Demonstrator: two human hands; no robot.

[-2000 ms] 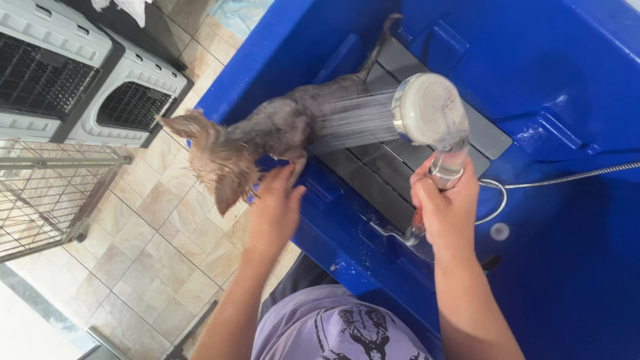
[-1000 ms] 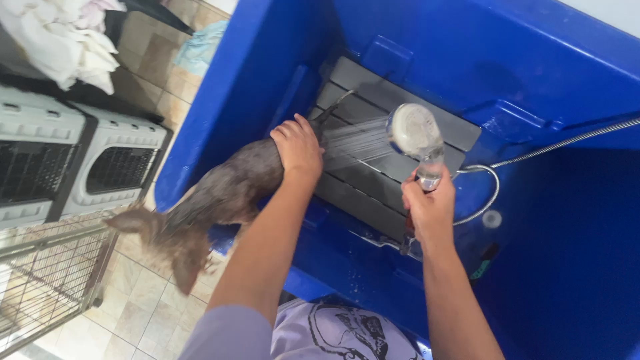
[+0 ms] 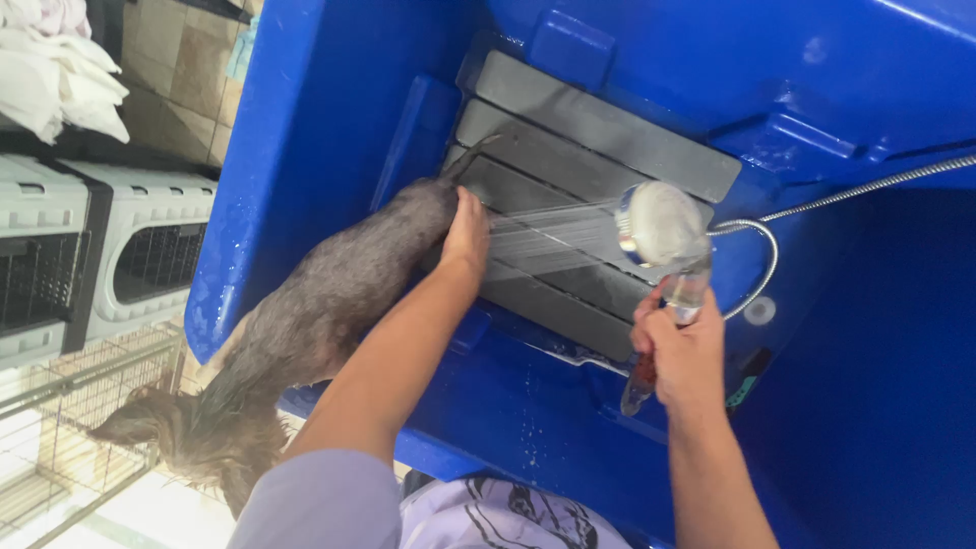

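Observation:
A wet, dark grey small dog (image 3: 335,282) stands at the left of a blue plastic tub (image 3: 263,152), its head over the tub's edge and its tail over a grey slatted platform (image 3: 557,175). My left hand (image 3: 467,238) rests against the dog's rump, palm toward the spray, its fingers not wrapped around anything. My right hand (image 3: 682,343) grips the clear handle of a shower head (image 3: 659,223). Water sprays leftward from the shower head onto my left hand and the dog's rear. The dog's legs are mostly hidden by its body and my left arm.
A metal shower hose (image 3: 862,187) loops from the right. A dark and teal object (image 3: 743,385) lies in the tub near a round drain-like disc (image 3: 759,310). Outside at left are plastic pet carriers (image 3: 145,198), a wire crate (image 3: 84,381) and white cloths (image 3: 53,76) above a tiled floor.
My left hand has moved from the dog's head and chest area to its rear. The shower head stays in my right hand, still spraying. The view has shifted nearer the dog.

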